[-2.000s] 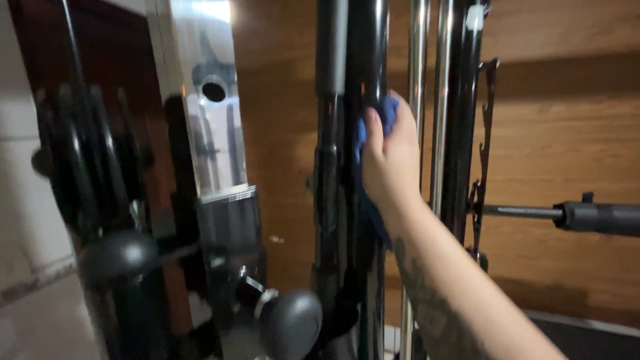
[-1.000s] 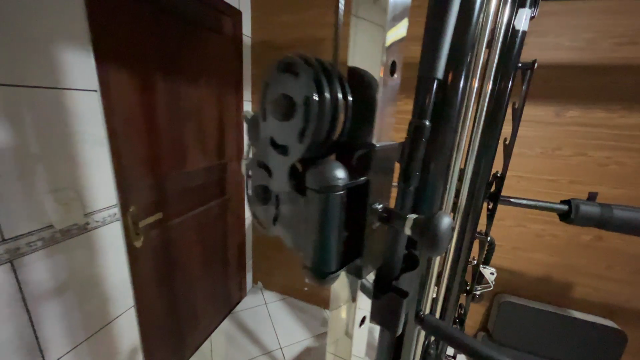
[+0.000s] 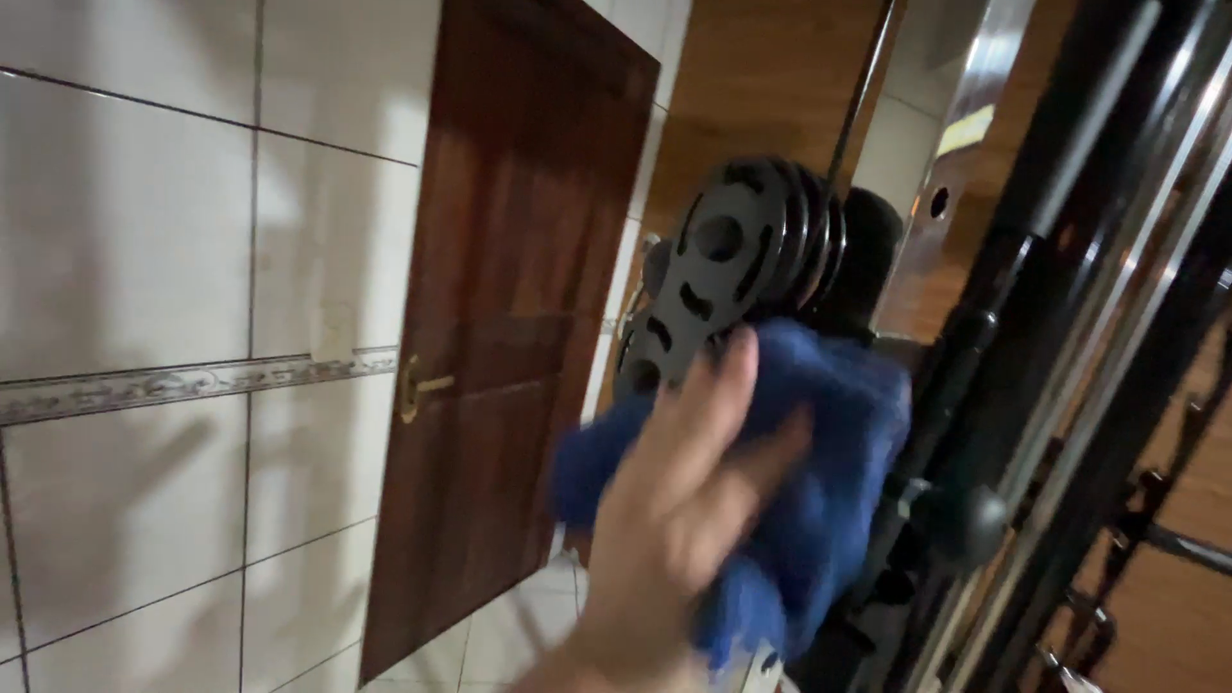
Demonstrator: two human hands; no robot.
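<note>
My left hand (image 3: 674, 500), blurred, comes up from the bottom centre with a bunched blue cloth (image 3: 828, 452) against its palm. Its fingers point up and right over the cloth, just below the grey pulley bracket (image 3: 717, 260) of a gym machine. The cloth covers part of the black carriage under the pulleys, so contact with the metal cannot be made out. A round black knob (image 3: 967, 525) juts out to the right of the cloth. My right hand is out of view.
A dark wooden door (image 3: 510, 318) with a brass-coloured handle (image 3: 419, 385) stands behind, beside a tiled wall (image 3: 135, 231). Black uprights and chrome guide rods (image 3: 1078, 404) slant along the right. A steel post with a hole (image 3: 962, 192) rises behind the pulleys.
Two seconds ago a hand held the blue cloth against a black upright; one second ago no hand was in view. Now my left hand and the cloth are at the pulley carriage. The view has swung left.
</note>
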